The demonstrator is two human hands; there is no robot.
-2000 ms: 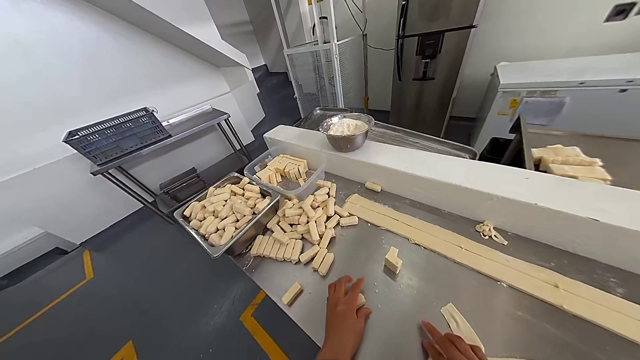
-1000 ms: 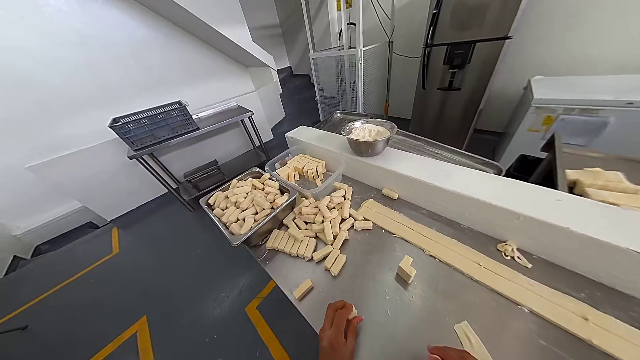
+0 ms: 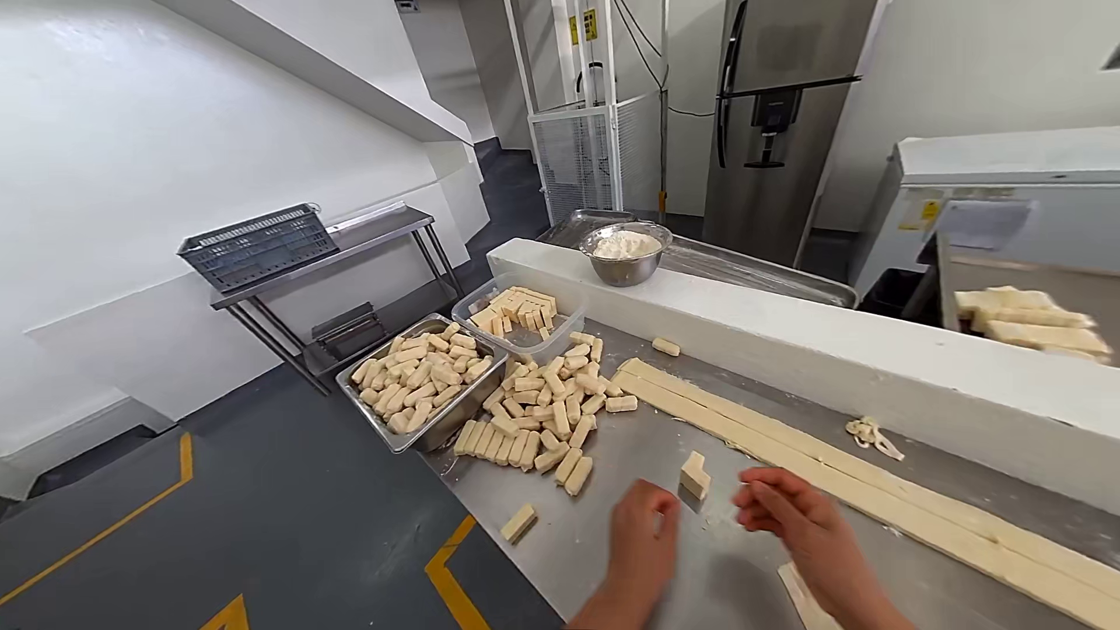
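Note:
My left hand (image 3: 643, 538) is over the steel worktop with its fingers curled; whether something small is inside them I cannot tell. To its right, my right hand (image 3: 801, 521) is raised above the worktop, thumb near the fingertips, and its grip is unclear. Between and beyond the hands stand cheese-like blocks (image 3: 696, 477). A single stick (image 3: 519, 523) lies left of my left hand. Under my right wrist is a short dough strip (image 3: 803, 599). Long flat dough strips (image 3: 840, 481) run diagonally to the right. Many dough-wrapped sticks (image 3: 547, 402) are heaped beyond my left hand.
A steel pan (image 3: 398, 444) of wrapped sticks and a clear plastic tub (image 3: 525, 348) of cut sticks stand at the far left end. A steel bowl (image 3: 626, 269) of flour sits on the white ledge (image 3: 787, 328). Dough scraps (image 3: 873, 437) lie by the ledge.
Both hands have come further into view. My right hand, low at the frame's edge a second ago, is now raised beside the standing blocks.

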